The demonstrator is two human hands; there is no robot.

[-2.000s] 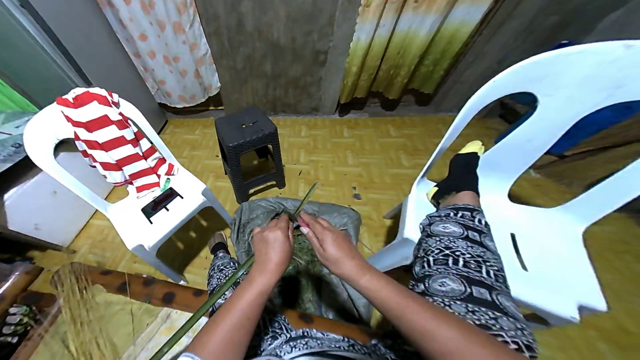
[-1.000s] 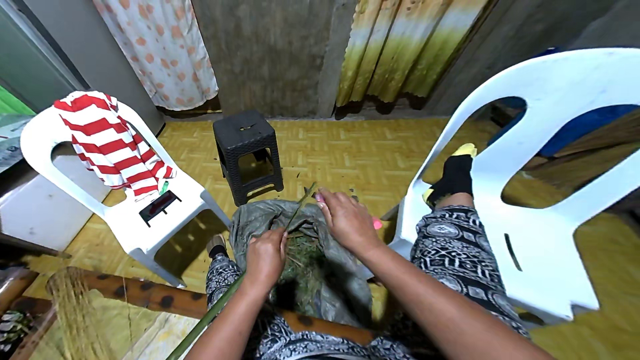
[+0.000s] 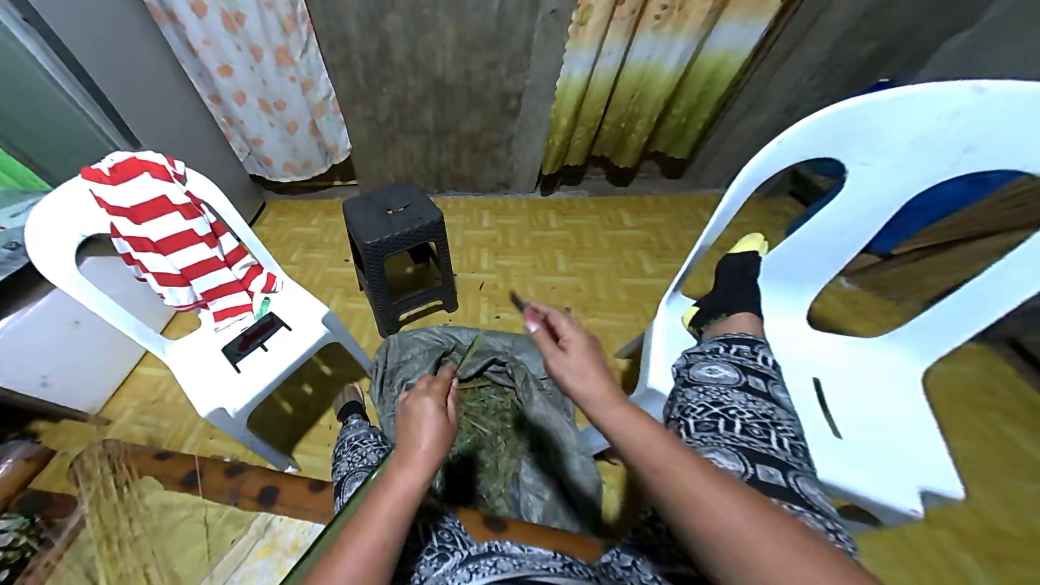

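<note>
My left hand is closed round a long green leaf strip; its tip rises past my fingers, and its length runs back under my left forearm. To the right, my right hand is apart from the strip and grips a small knife, whose short dark blade points up and left. Below and between the hands, a grey-green sack lies open with green shavings inside.
A white plastic chair at left holds a red-striped cloth and a phone. A black stool stands ahead. My right foot rests on another white chair. Bamboo poles lie at lower left.
My right hand was close to my left hand at the strip two seconds ago; it is now apart from it, with the blade in plain sight. My left hand still holds the strip.
</note>
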